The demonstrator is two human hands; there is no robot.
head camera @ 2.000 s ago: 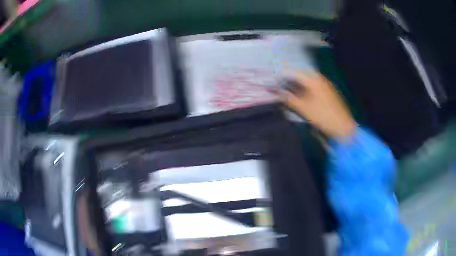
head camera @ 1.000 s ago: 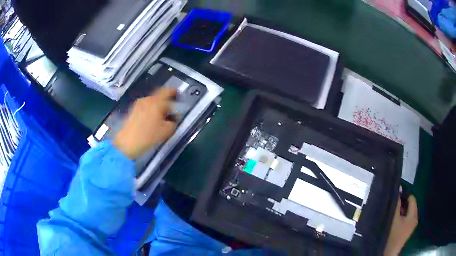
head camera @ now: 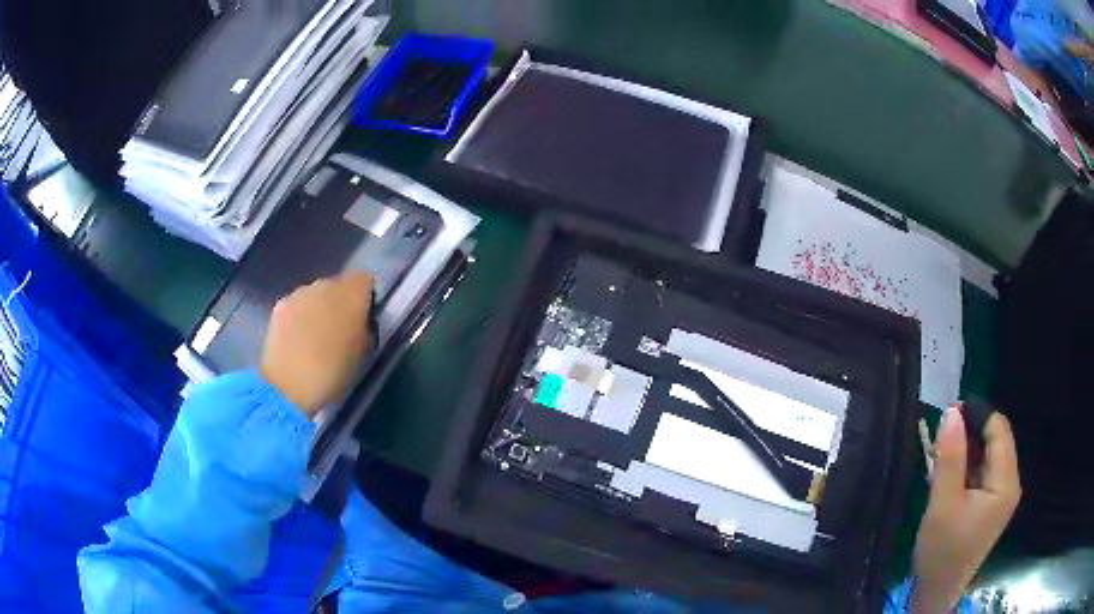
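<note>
An open tablet (head camera: 576, 453) lies in a black foam tray (head camera: 732, 270) in front of me, its mainboard on the left and long white battery blocks (head camera: 708, 468) crossed by a black flex cable. My left hand (head camera: 318, 342) is on the top back cover (head camera: 288, 258) of a low stack, fingers curled at its right edge; whether it grips the cover is hidden. My right hand (head camera: 969, 492) is raised beside the tray's right edge, fingers bent close together, with a black finger cot and a tiny red spot at the tips. I cannot tell if it holds something.
A taller stack of covers with white sheets (head camera: 246, 138) stands at upper left, beside a blue parts bin (head camera: 426, 84). A dark panel (head camera: 600, 150) with white edging lies behind the tray. A red-dot sheet (head camera: 864, 282) is behind right. Black trays (head camera: 1056, 348) are far right; another person's sleeve (head camera: 1041, 30) shows top right.
My view has turned toward the left stack since the first frame. My left hand has moved from the cover's middle to nearer its lower right edge. My right hand has left the red-dot sheet for the tray's right side.
</note>
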